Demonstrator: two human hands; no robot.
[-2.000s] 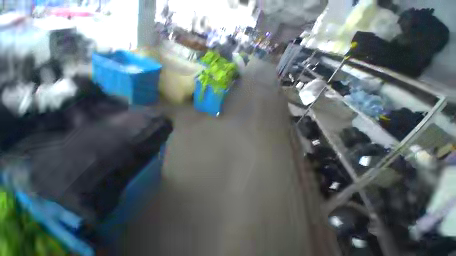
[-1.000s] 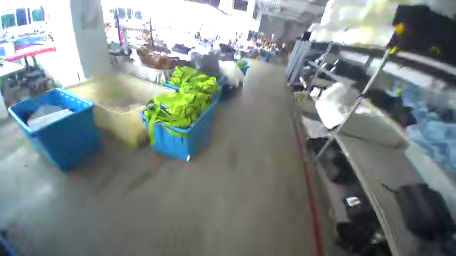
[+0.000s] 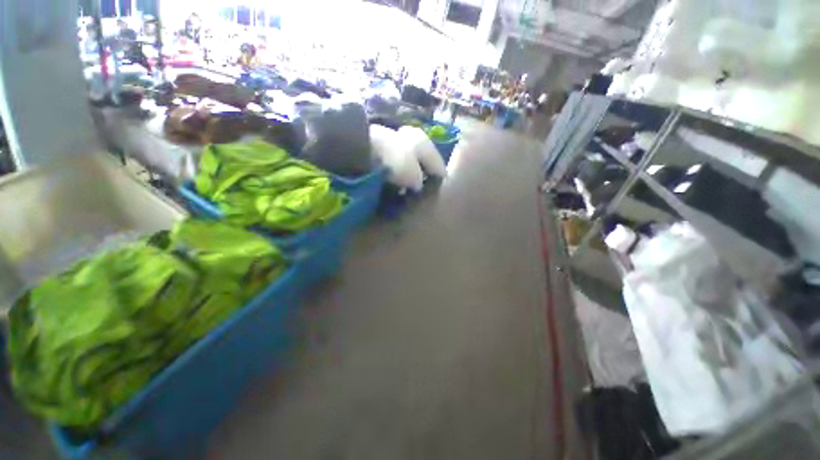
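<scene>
Neither my left hand nor my right hand is in the picture. Nearest in front of me at the left is a blue tub heaped with bright green fabric pieces. Behind it another blue tub holds more green fabric and a grey bundle. White bundles sit just past it. The picture is somewhat blurred.
A grey floor aisle runs ahead, with a red line along its right side. Metal shelving at right holds a white sack and black items. A cream bin and a pale pillar stand at left.
The view has moved forward along the aisle. The green-filled tubs and the white sack are nearer and larger. The empty-handed view stays without hands, and the separate blue tub at left has left the picture.
</scene>
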